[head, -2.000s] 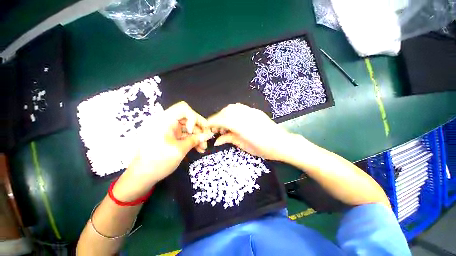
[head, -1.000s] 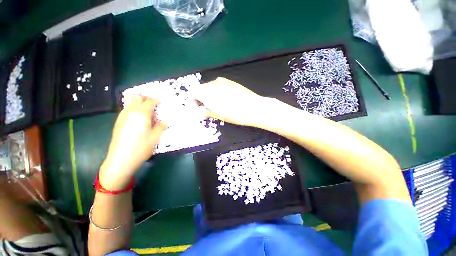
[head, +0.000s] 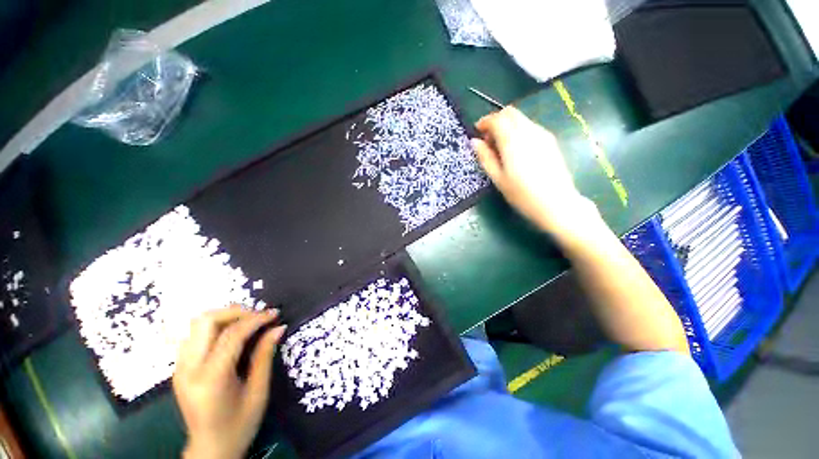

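White plastic parts (head: 171,269) lie heaped at the left end of the long black tray (head: 287,206). Thin silvery-blue pins (head: 418,148) are heaped at its right end. A small black tray (head: 386,408) with white pieces (head: 355,345) sits against my body. My left hand (head: 224,368) is at the near edge of the white heap, thumb and index fingertips close together; whether a part is between them cannot be told. My right hand (head: 521,157) is at the tray's right edge beside the pins, fingers bent. A thin dark tool (head: 486,96) shows partly beyond it.
A crumpled clear bag (head: 144,85) lies upper left. A white bag (head: 548,36) lies at the top, with a black tray (head: 700,58) to its right. Another black tray with few white pieces (head: 13,287) is far left. Blue crates (head: 718,260) stand below the bench edge at right.
My hands have parted from over the white heap. My right hand moved right to the pin end; my left hand moved to the near edge of the white heap. The view has turned.
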